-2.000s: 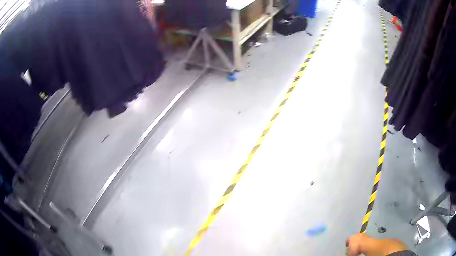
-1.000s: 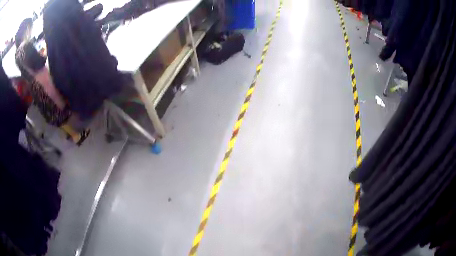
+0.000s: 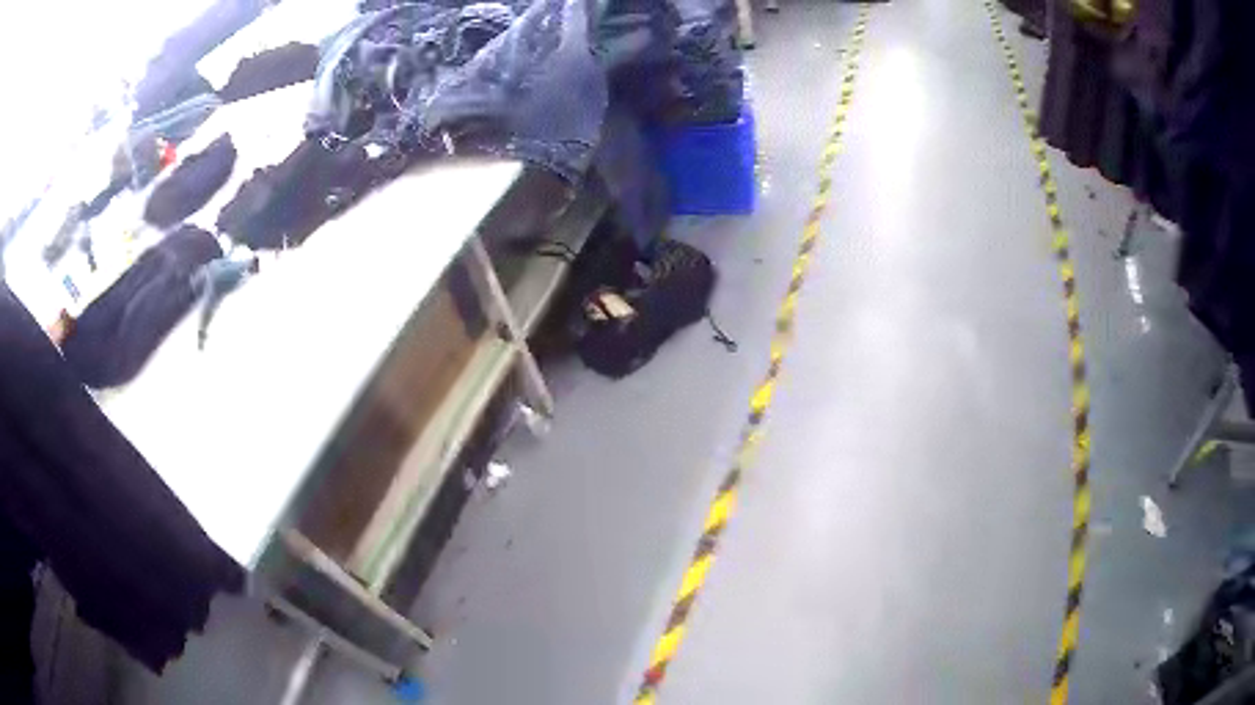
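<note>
Neither my left hand nor my right hand is in the picture. Nearest in front on the left is a white-topped worktable (image 3: 361, 296) with pale legs and a lower shelf. Dark garments (image 3: 145, 306) lie loosely on it, and a heap of blue-grey garments (image 3: 482, 76) covers its far end and hangs over the edge. Beyond that end a blue bin (image 3: 713, 165) stands on the floor with dark cloth piled in it. A black bag or bundle (image 3: 647, 303) lies on the floor beside the table.
Yellow-black floor tapes (image 3: 786, 310) (image 3: 1078, 400) run along both sides of the aisle. Dark garments (image 3: 83, 482) hang at the near left, and more dark garments (image 3: 1218, 179) hang at the right. A rack leg (image 3: 1200, 434) stands on the right floor. White scraps (image 3: 496, 475) lie by the table.
The view has moved forward along the aisle. The worktable, black bundle and blue bin are nearer and show more fully. The right hand seen two seconds ago is out of the picture.
</note>
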